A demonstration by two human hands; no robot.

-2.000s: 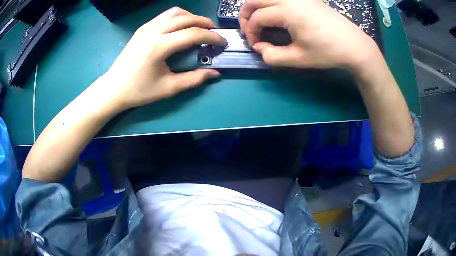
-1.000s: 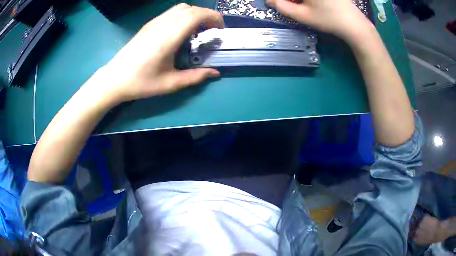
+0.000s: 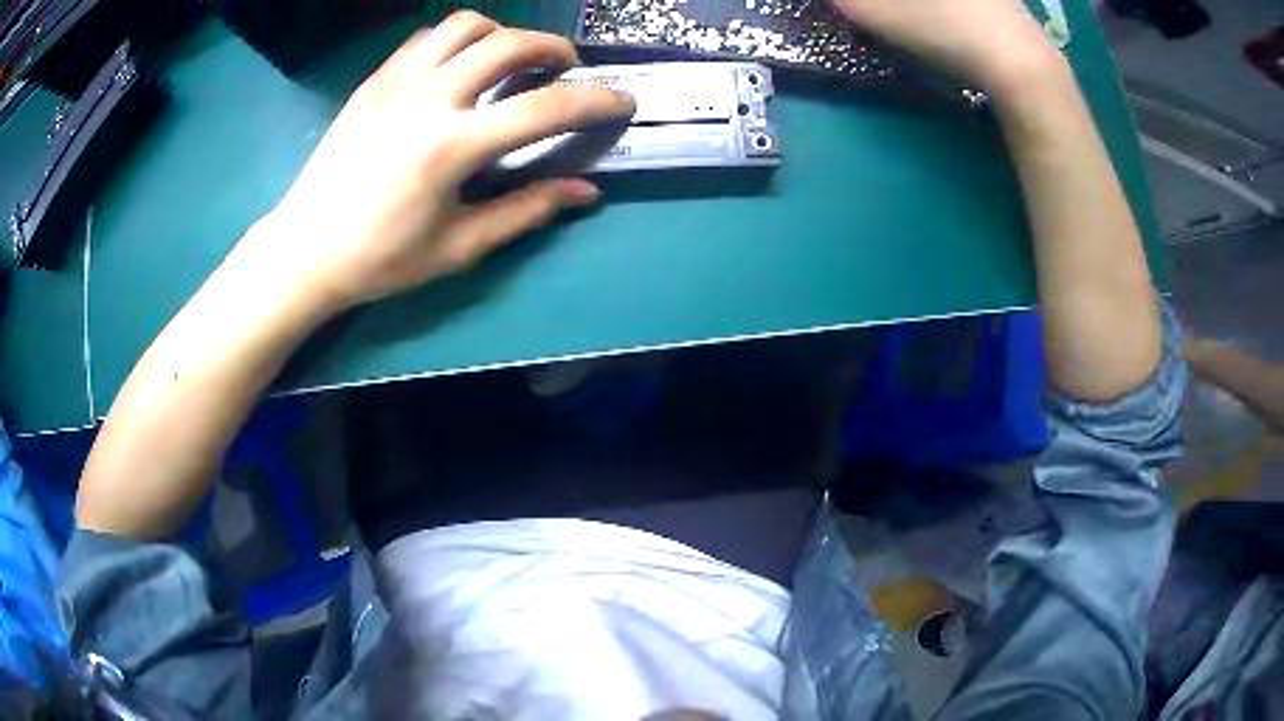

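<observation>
A silver-glaring metal housing (image 3: 690, 120) lies on the green bench top, with a dark groove along it and round holes at its right end. My left hand (image 3: 451, 148) is over its left end, the index finger on the top face and the thumb near the front side, gripping it. The black parts tray (image 3: 789, 59) behind the housing holds many small shiny fasteners. My right hand (image 3: 936, 21) is at the tray's right part, cut off by the top edge, so its fingertips cannot be seen.
A separate dark housing (image 3: 78, 148) lies at the left beside a white line. More dark housings stand at the upper left. A pale plastic item (image 3: 1055, 20) is right of the tray. The bench's front edge (image 3: 676, 342) curves below. Another person's arm (image 3: 1239, 380) shows at the right.
My right hand has left the housing and moved up and right over the tray. The housing has shifted left under my left hand, whose index finger now reaches onto its top face.
</observation>
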